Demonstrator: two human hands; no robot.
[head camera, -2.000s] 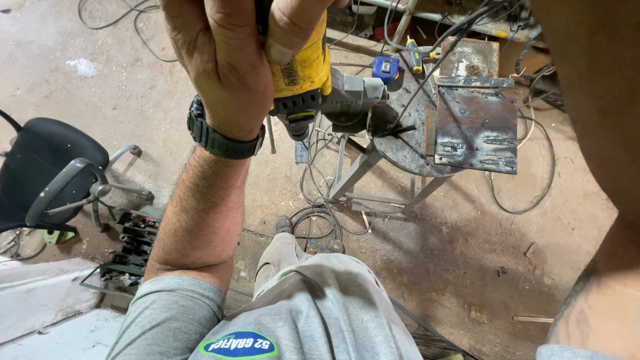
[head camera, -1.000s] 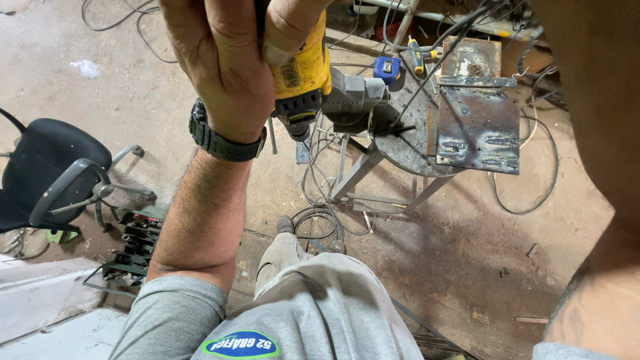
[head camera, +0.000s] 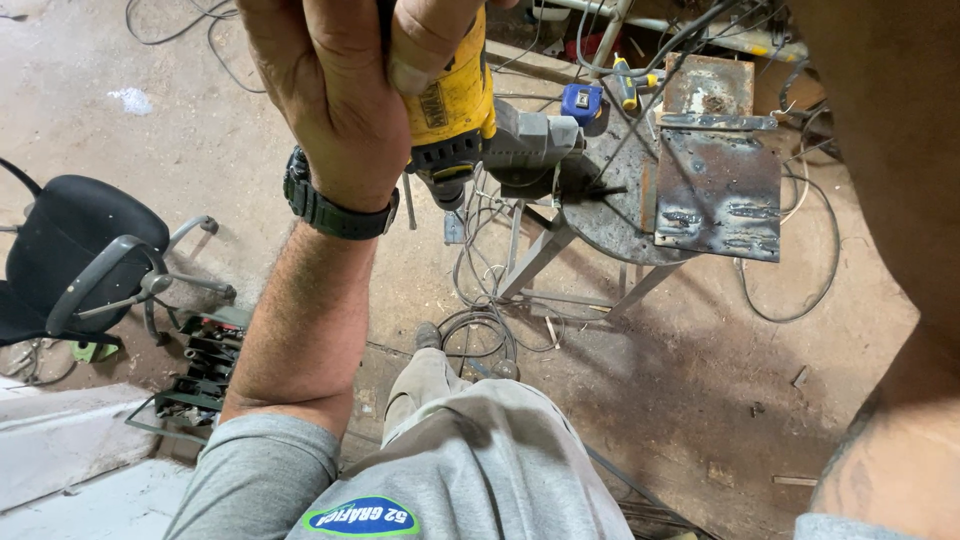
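My left hand (head camera: 337, 97), with a black watch on its wrist, is at the top, closed around a yellow and black DeWalt power drill (head camera: 454, 97). The drill's dark chuck (head camera: 448, 196) points down the view; any bit in it cannot be made out. My right arm fills the right edge, large and near, and its hand is out of view. Just right of the drill, a grey bench vise (head camera: 536, 146) is on a round metal stand (head camera: 611, 217). Rusty steel plates (head camera: 720, 191) with weld beads lie on the stand's right side.
A blue tape measure (head camera: 581, 103) and a yellow-handled tool (head camera: 625, 81) are at the stand's far edge. Cables (head camera: 480, 330) coil on the floor by my feet. At left are a black office chair (head camera: 90, 247) and an open toolbox (head camera: 202, 367) of metal tools.
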